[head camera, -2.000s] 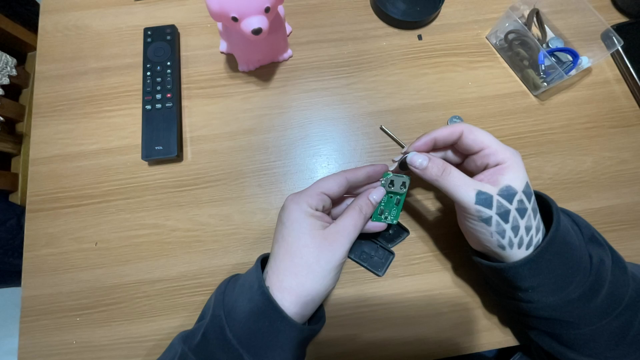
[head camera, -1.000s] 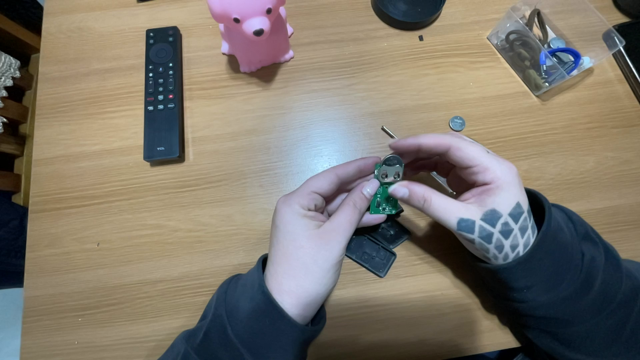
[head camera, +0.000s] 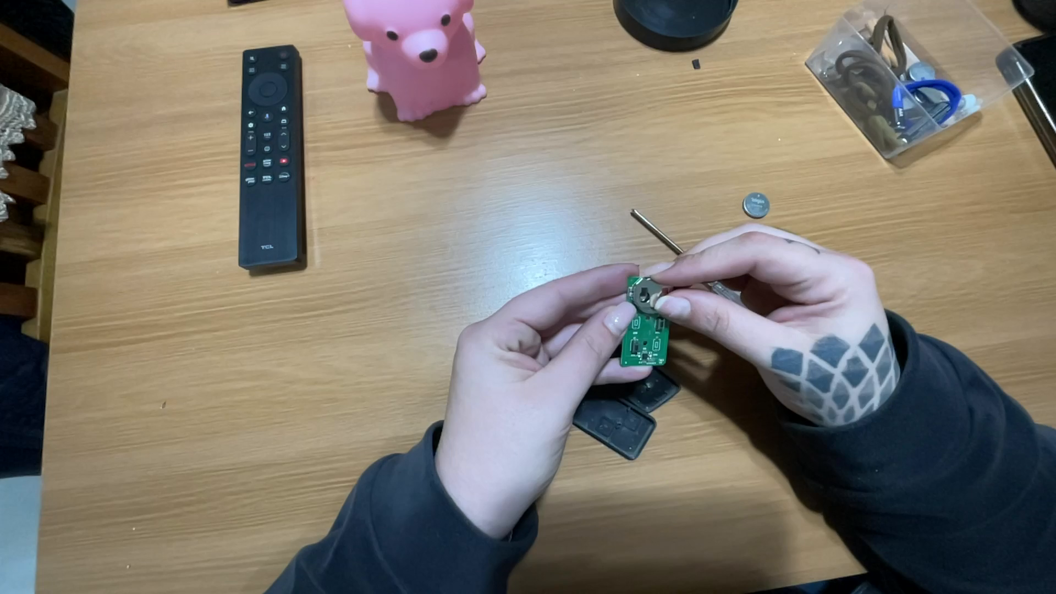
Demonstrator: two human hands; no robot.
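Note:
My left hand [head camera: 528,388] grips a small green circuit board [head camera: 644,340] between thumb and fingers. At the board's upper end is a round metal coin cell or its holder [head camera: 646,294]; which one, I cannot tell. My right hand [head camera: 767,318] pinches that round part by its right edge with thumb and forefinger. Beneath my hands lie two black plastic casing halves [head camera: 617,422], partly hidden. A thin metal rod, perhaps a screwdriver shaft [head camera: 657,231], passes behind my right fingers. On the table beyond my right hand rests a loose coin cell [head camera: 756,205].
A black TV remote [head camera: 271,157] lies at the left. Farther back stand a pink animal figure [head camera: 425,70] and a round black dish-like object [head camera: 675,21]. A clear plastic box [head camera: 899,144] with cables sits at the back right, and a tiny black piece [head camera: 695,63] lies nearby.
My right hand has come down onto the board's upper end, where metal contacts showed two seconds ago. The loose coin cell, mostly hidden behind my fingers then, shows fully now.

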